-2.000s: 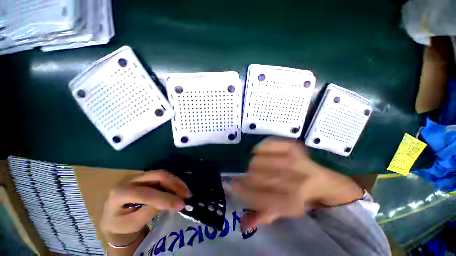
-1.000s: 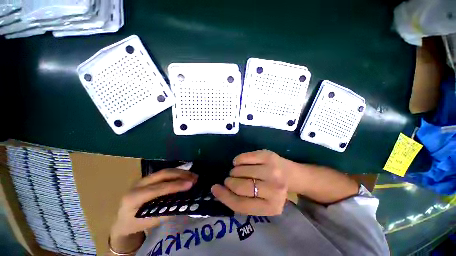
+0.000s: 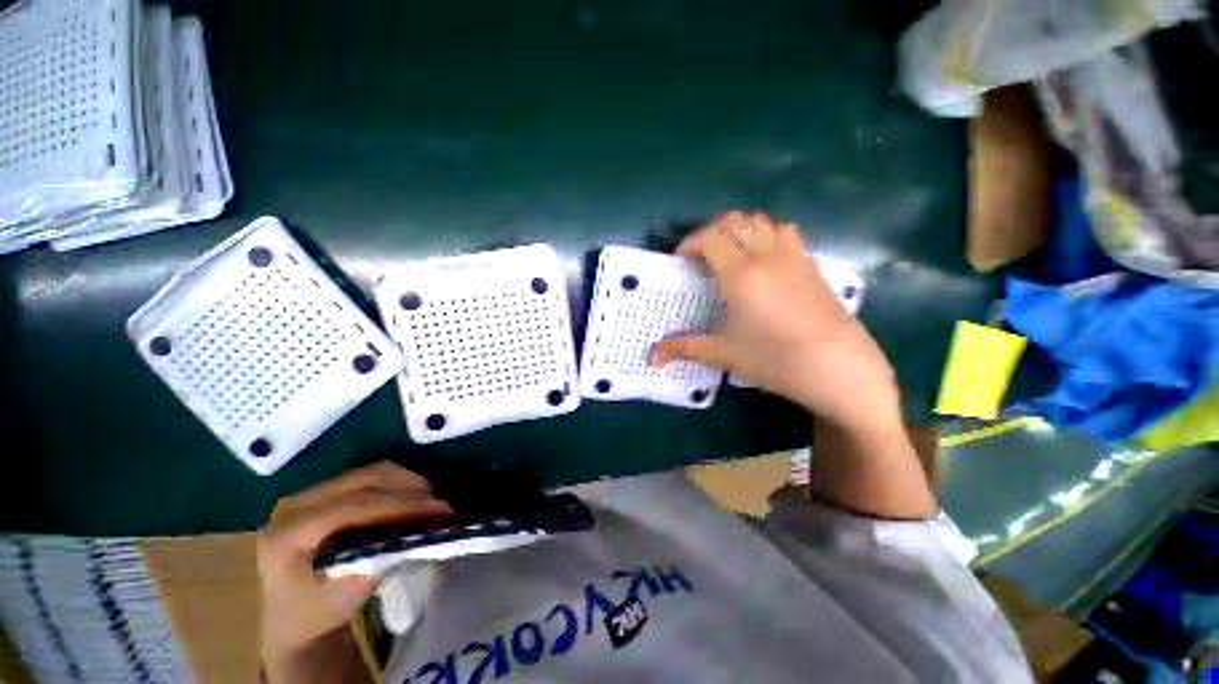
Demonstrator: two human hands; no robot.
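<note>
My left hand holds the folded black adhesive pad sheet over my lap. My right hand is over the third white perforated cover, fingers at its top edge and thumb over its face; its upper right corner is hidden, and I cannot tell whether the hand grips it. Black feet show on that cover's other three corners. The tilted left cover and the second cover each have feet on all corners. The fourth cover is mostly hidden behind my right hand.
Stacked covers stand at the back left. Cartons are below the bench edge, the left one with rows of thin pieces. At the right are a yellow note, blue cloth and clear plastic bags.
My right hand has left the pad sheet and moved up and right onto the third cover. The sheet is now seen edge-on in my left hand. The view has shifted.
</note>
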